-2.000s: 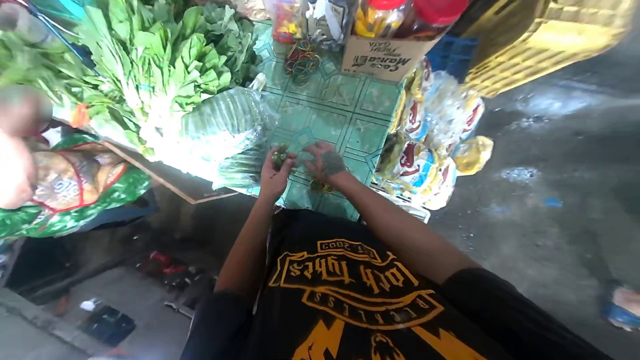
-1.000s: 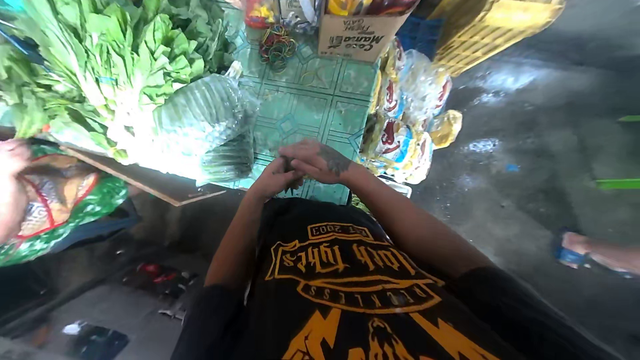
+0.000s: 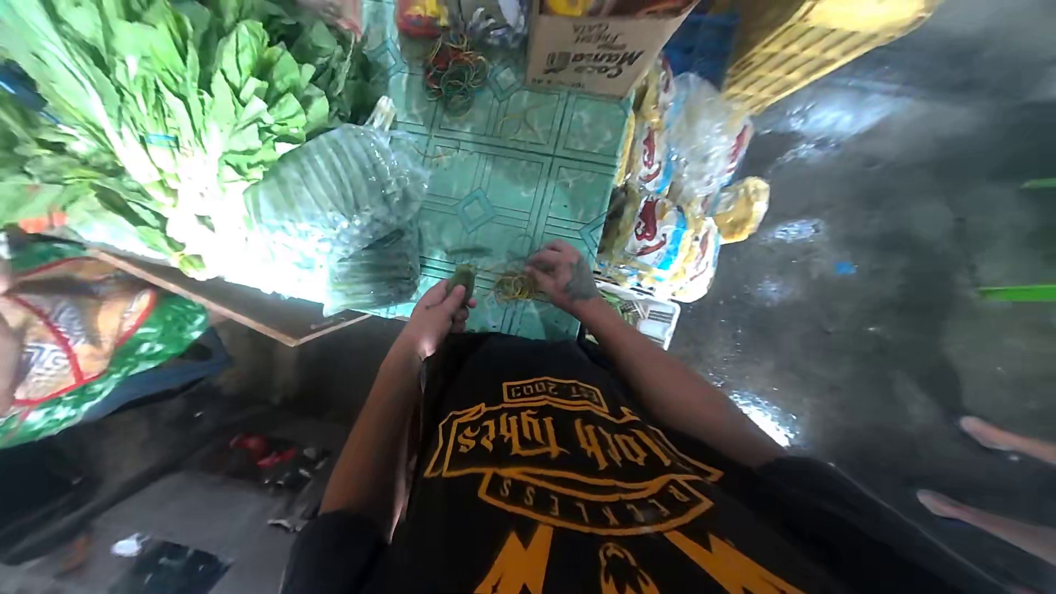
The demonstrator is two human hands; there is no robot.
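My left hand (image 3: 440, 312) is closed around a small bundle of green vegetables (image 3: 463, 279), perhaps okra, at the near edge of the green-patterned table (image 3: 495, 181). To its right, my right hand (image 3: 562, 274) reaches a pile of yellowish rubber bands (image 3: 516, 285) with its fingertips; whether it grips one cannot be told. A small green pod-like thing (image 3: 468, 251) lies on the table just beyond the hands. Long green vegetables in a clear plastic bag (image 3: 338, 181) rest to the left.
Leafy greens (image 3: 239, 91) are heaped at the left. Colored rubber bands (image 3: 456, 73) and a cardboard box (image 3: 606, 49) stand at the far side. Plastic-wrapped packs (image 3: 660, 223) line the right edge, with a yellow crate (image 3: 813, 45) beyond. A person's bare legs show at the far right.
My hands were together a second ago; now they are apart, the right one at the yellowish rubber bands. The left still holds the green bundle.
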